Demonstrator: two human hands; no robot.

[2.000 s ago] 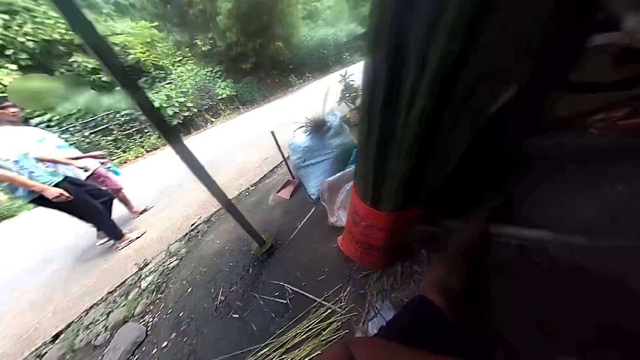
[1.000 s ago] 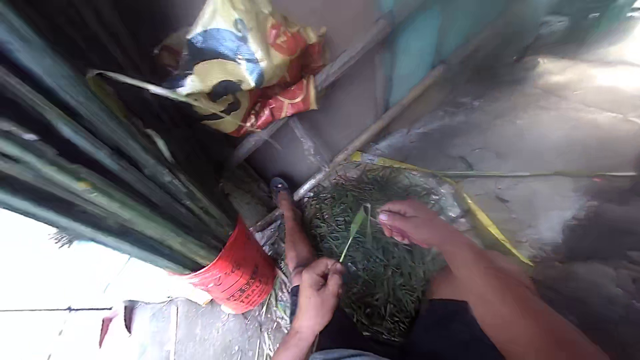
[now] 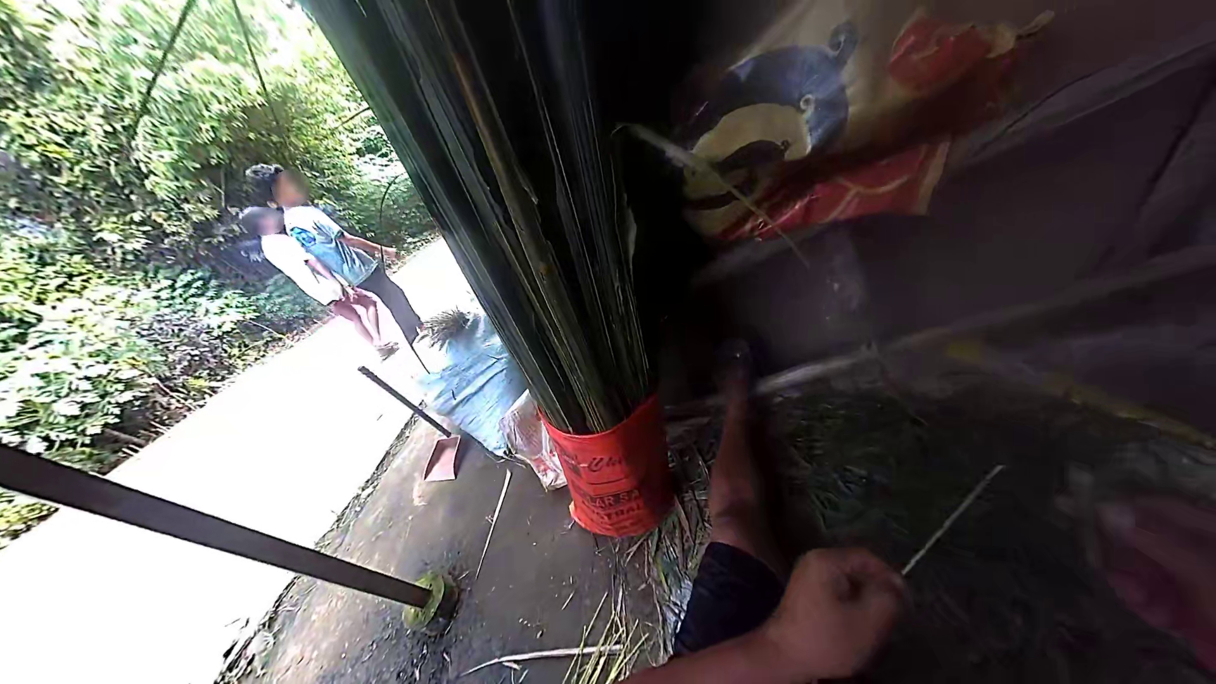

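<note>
My left hand [image 3: 836, 608] is closed around one end of a thin pale stem [image 3: 953, 518], above my leg and dark shorts. At the right edge, my right hand [image 3: 1154, 560] is dark and blurred; whether its fingers hold anything does not show. Beneath and between the hands lies a shadowy heap of green leaf scraps [image 3: 883, 475]. Left of my leg, a red bucket with writing [image 3: 617, 470] holds a tall bundle of long dark green stalks [image 3: 532, 218].
A metal post [image 3: 218, 546] crosses the lower left. Beyond it are a dustpan [image 3: 442, 458], a blue sack [image 3: 475, 380] and two people [image 3: 328, 252] on the road. A printed sack [image 3: 807, 123] hangs at the wall. Loose stalks [image 3: 608, 636] lie near the bucket.
The view has swung left from the leaf heap toward the road. My right hand, near the left one at the green strip a second ago, is now farther from it.
</note>
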